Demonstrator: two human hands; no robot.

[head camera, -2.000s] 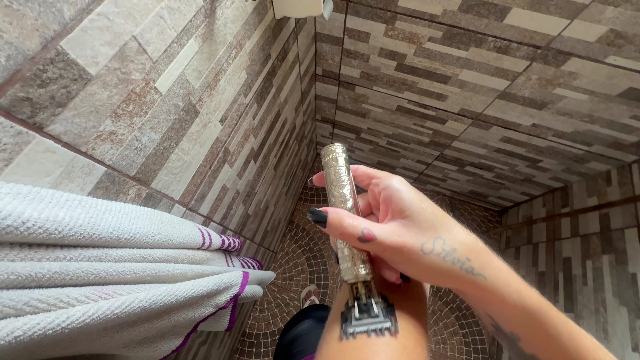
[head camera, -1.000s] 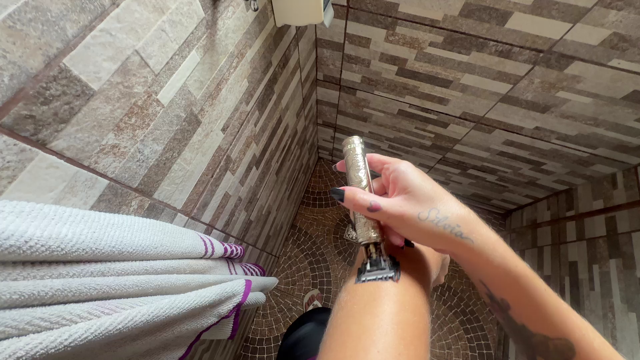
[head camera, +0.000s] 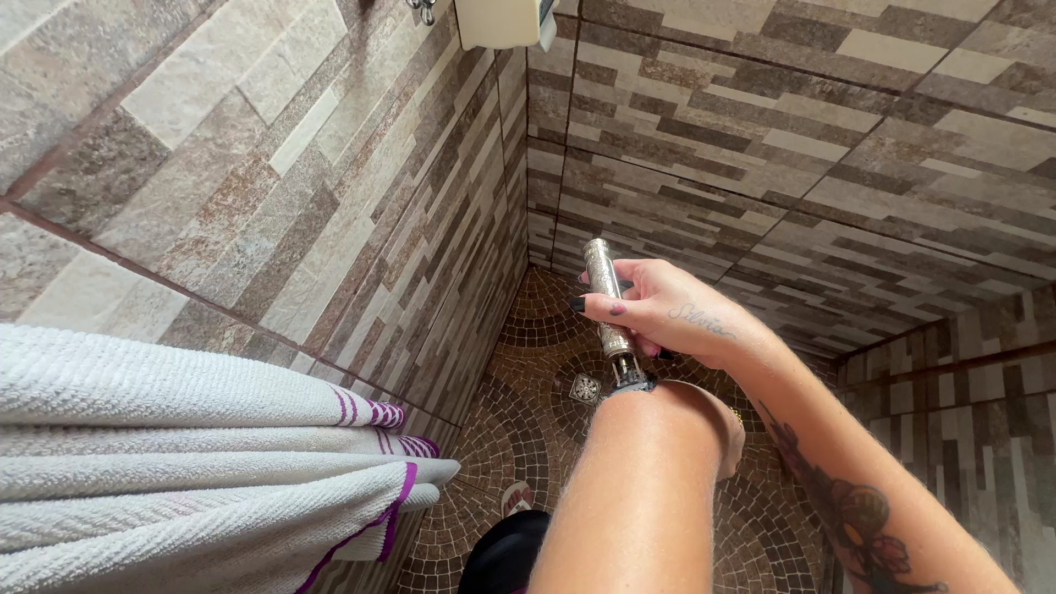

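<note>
My right hand (head camera: 660, 309) grips a metallic hair trimmer (head camera: 611, 305) with an engraved, cylindrical body, thumb on the near side and fingers wrapped behind. The trimmer's toothed blade head (head camera: 632, 384) points down toward me and touches my left arm at the bent wrist, its teeth partly hidden behind the skin. From the bottom edge my left forearm (head camera: 639, 503) reaches up, and my left hand (head camera: 726, 429) bends away to the right beneath it. A small gold-coloured item shows there. The left fingers are hidden.
White towels (head camera: 198, 462) with purple trim hang at the left, near the tiled wall (head camera: 272, 190). A cream fixture (head camera: 502, 23) is mounted at the top. Below are a mosaic floor (head camera: 511, 412), a square drain cover (head camera: 586, 388), and part of a shoe (head camera: 517, 497) beside dark clothing (head camera: 505, 553).
My right hand has moved the trimmer up along the left forearm, away from me, to the wrist. The blade head was on the forearm in the earlier frames.
</note>
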